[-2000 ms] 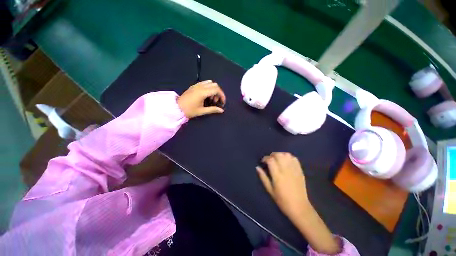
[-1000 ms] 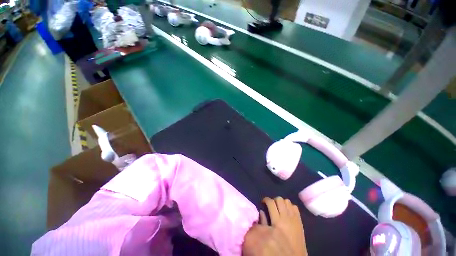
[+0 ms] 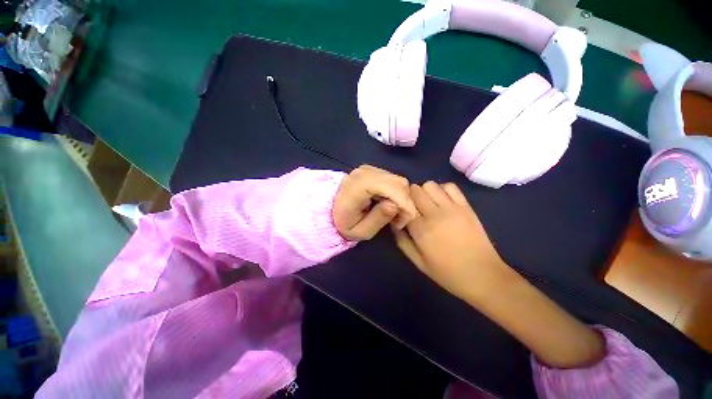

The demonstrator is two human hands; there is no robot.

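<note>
My left hand [image 3: 373,204] is over the middle of the black mat [image 3: 234,132], its fingers curled. My right hand [image 3: 451,238] meets it from the right, and their fingertips touch. I cannot see whether anything is between the fingers. A thin black cable [image 3: 293,139] with a small metal plug lies on the mat and runs in under my left hand. White and pink headphones [image 3: 521,128] lie at the mat's back edge, cups towards me, behind my hands and apart from them.
A second headset [image 3: 673,195] with a lit cup stands at the right on an orange pad [image 3: 652,273], partly cut off. A white strip [image 3: 613,122] lies behind the mat. At left are a brown carton [image 3: 108,167] and a white piece [image 3: 129,212] beside my sleeve.
The view has swung back down to the mat from the hall and conveyor. My left hand now shows touching my right hand. The cable's plug end shows clearly. The headphones have stayed on the mat.
</note>
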